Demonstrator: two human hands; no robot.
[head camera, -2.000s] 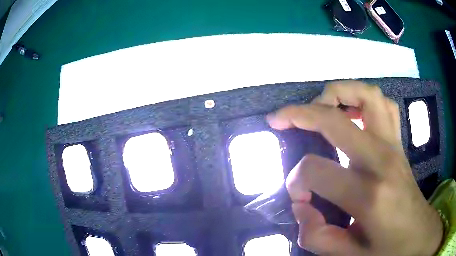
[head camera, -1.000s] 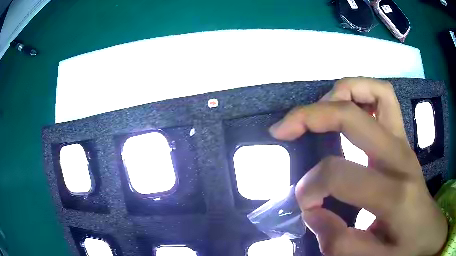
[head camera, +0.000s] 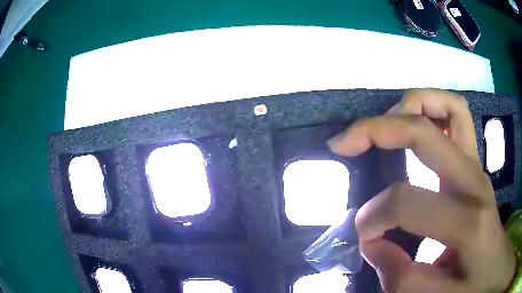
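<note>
A dark foam tray (head camera: 194, 117) with square pockets lies in front of me. Square smartwatches with glowing white faces sit in its pockets, one of them (head camera: 316, 193) just left of my right hand. My right hand (head camera: 438, 194) is over the tray's right part, thumb and index finger pinching a clear protective film (head camera: 336, 247). The film hangs at the lower corner of that watch. Another finger reaches over the top edge of its pocket. My hand partly hides watches behind it. My left hand is not in view.
A white sheet (head camera: 275, 63) lies behind and partly under the tray. On the green bench top, a round watch (head camera: 422, 17) and a square watch with a pink rim (head camera: 462, 24) lie at the top right. A small dark object (head camera: 30, 42) lies at the upper left.
The film has come away from the watch face and hangs lower from my fingers. The tray and bench objects have shifted slightly in the picture.
</note>
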